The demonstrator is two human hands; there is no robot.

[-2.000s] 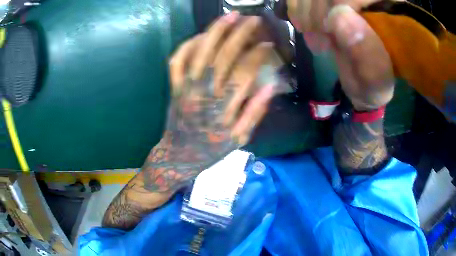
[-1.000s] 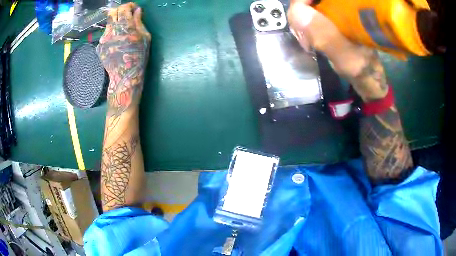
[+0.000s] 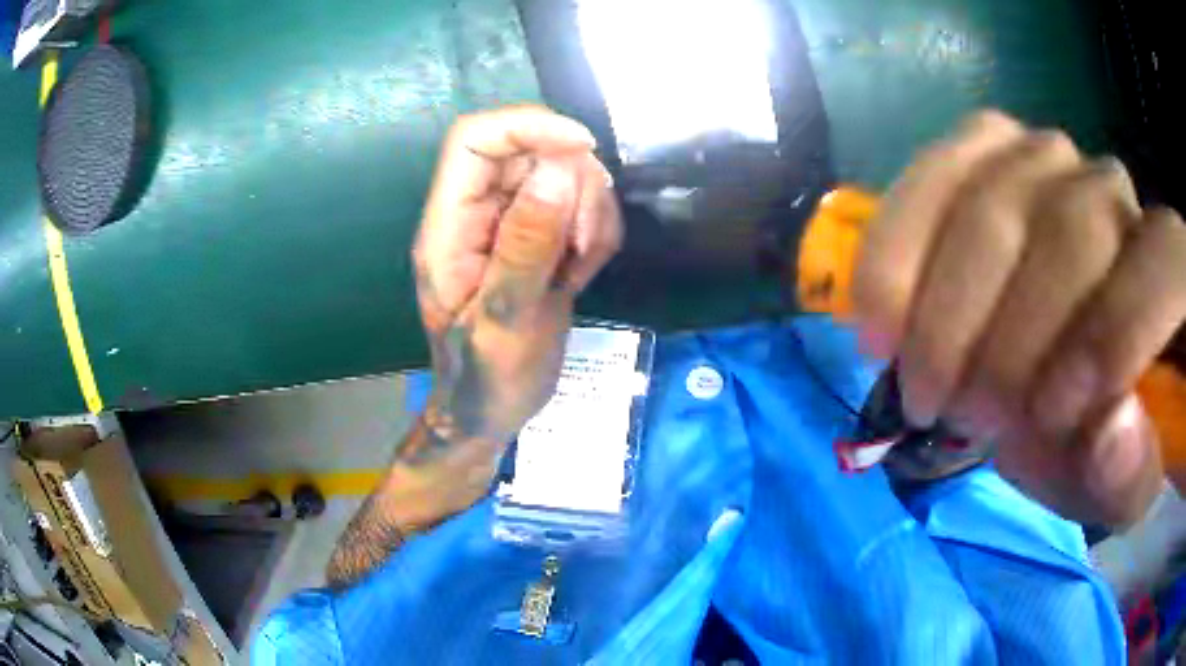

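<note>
The phone unit (image 3: 683, 78) lies on a black work mat (image 3: 709, 254) at the top centre. Its back panel glares white and its upper end is cut off by the picture's top edge. My right hand (image 3: 1021, 293), slightly blurred and close to the camera, is wrapped around the orange electric screwdriver (image 3: 832, 247), to the right of the mat. The bit is not visible. My left hand (image 3: 520, 215) is curled with its fingertips together, left of the mat. Whether it pinches a tiny screw cannot be seen.
A round dark-grey screw tray (image 3: 95, 139) stands at the left on the green bench (image 3: 299, 182), over a yellow line. A clear bag lies at the upper left corner. A badge (image 3: 579, 423) hangs on the blue smock. A cardboard box (image 3: 98, 520) is below the bench at the left.
My left hand has moved right from near the tray and is now turned, fingers curled. My right hand has moved down and right with the screwdriver. The view has shifted, with the phone higher in it.
</note>
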